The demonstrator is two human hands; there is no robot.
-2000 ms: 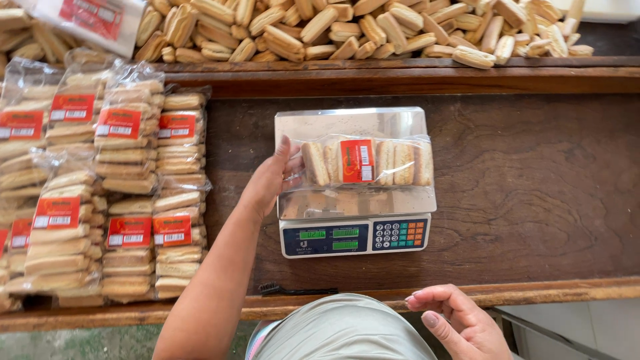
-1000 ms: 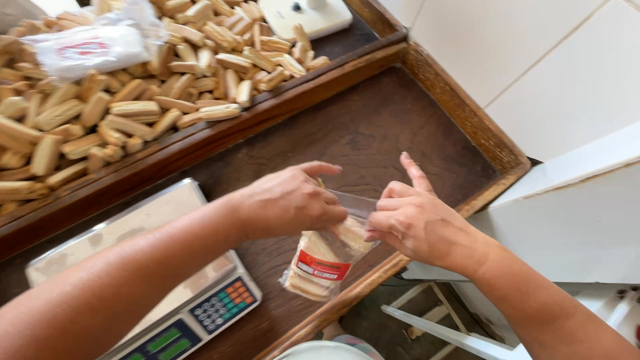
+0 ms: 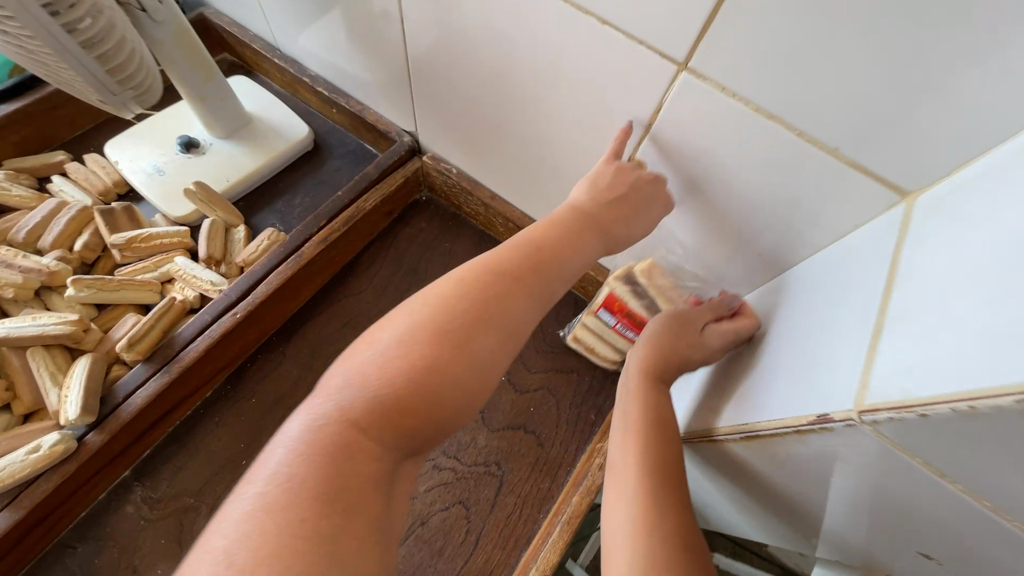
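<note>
A clear plastic bag of pale finger-shaped biscuits (image 3: 596, 340), with a red and white label, is held tilted near the wall end of the dark wooden tray (image 3: 488, 480). My right hand (image 3: 692, 336) is at its right side, fingers closed on the plastic. My left hand (image 3: 624, 196) is above the bag, close to the tiled wall, with the index finger extended and the other fingers curled. Thin clear film shows below it, but whether its fingers grip the film cannot be told.
Many loose biscuits (image 3: 112, 288) lie in the adjoining wooden tray on the left. The white base of a fan (image 3: 264, 128) stands there too. A raised wooden rim (image 3: 320, 308) divides the trays. White tiled wall (image 3: 528, 104) borders them ahead and on the right.
The bag lay on the scale two seconds ago, with my left hand beside it; one second ago both hands held it off the scale. The view has swung right, leaving the scale out of sight.
</note>
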